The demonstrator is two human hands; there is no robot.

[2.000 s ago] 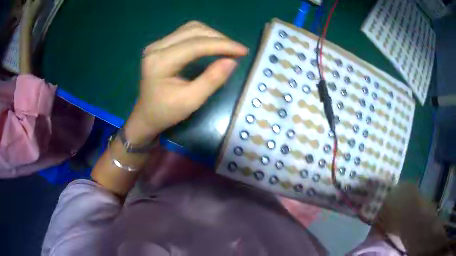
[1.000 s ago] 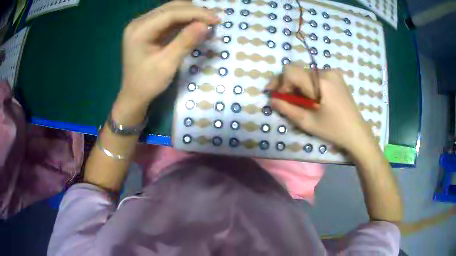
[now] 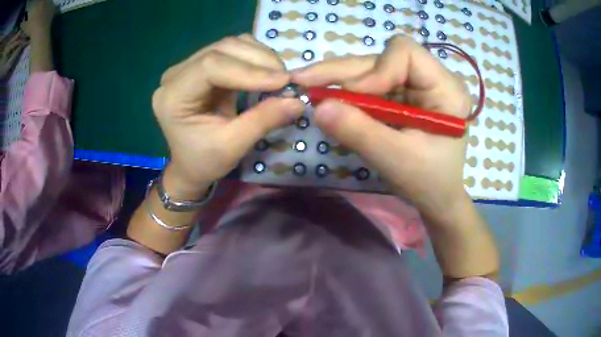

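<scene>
My left hand (image 3: 221, 99) pinches a small round part (image 3: 290, 87) between thumb and index finger, above the left side of the parts tray. My right hand (image 3: 408, 112) is shut on the red pen tool (image 3: 395, 113), whose tip end points left and meets the part at my left fingertips. The exact contact is hidden by the fingers. A thin lead (image 3: 482, 77) loops from the back of the tool. The white parts tray (image 3: 455, 85) lies under both hands, with silver-rimmed discs and tan linked-circle shapes; the right columns show bare tan shapes.
A dark-green mat (image 3: 125, 85) with blue edge tape (image 3: 118, 158) lies left of the tray. A light-green label (image 3: 539, 189) is at the right corner. Another person's pink sleeve (image 3: 39, 131) is at the left edge. Part of another tray (image 3: 518, 8) shows at the top right.
My right hand has moved up and left with the red tool, meeting my left hand. The small part now shows between my left fingertips. The tray is viewed from a shifted angle.
</scene>
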